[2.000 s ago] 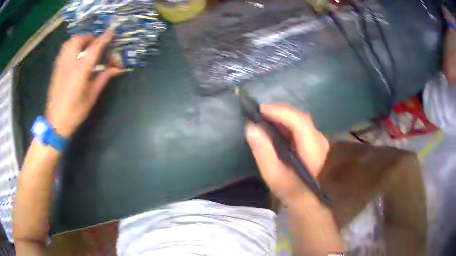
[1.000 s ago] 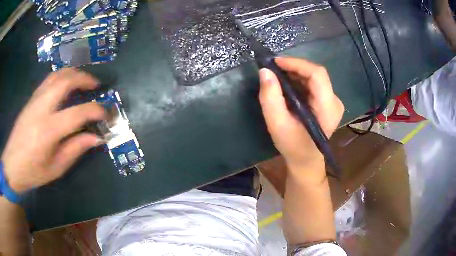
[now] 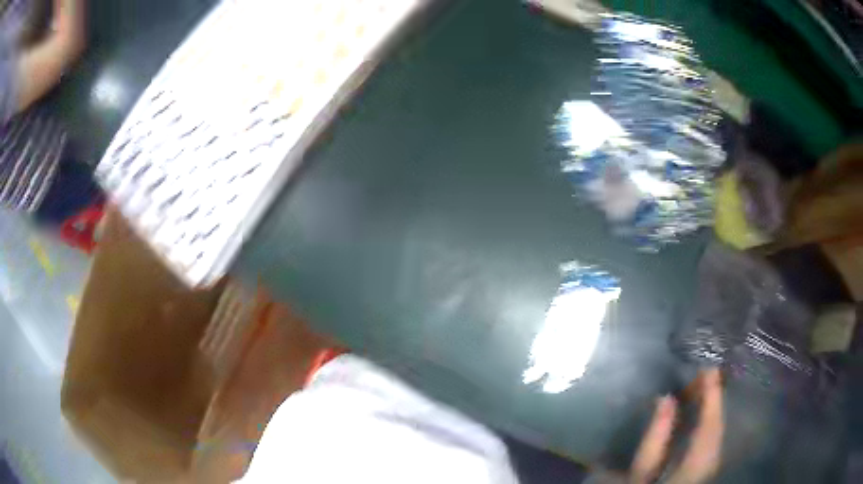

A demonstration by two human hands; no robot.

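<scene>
A single circuit board [image 3: 572, 326] lies on the dark green bench, its silver-white area glaring and its far end blue. The stack of boards [image 3: 653, 142] lies beyond it as a blurred blue and silver heap. My right hand [image 3: 681, 425] is at the lower right edge, cut off by it, with only blurred fingers showing. It is to the right of the single board and does not touch it. Whether it holds the soldering iron cannot be made out. My left hand is out of the picture.
The white speaker tray [image 3: 237, 123] with rows of dark marks lies at the left. A yellowish round container [image 3: 743, 208] and the speckled solder mat [image 3: 748, 302] are at the right. Cardboard [image 3: 132, 350] is below the bench's left end. Another person's hand [image 3: 52, 57] shows upper left.
The view has swung left, bringing in the tray. My left hand has let go of the board and left the picture. My right hand now shows only at the lower right edge.
</scene>
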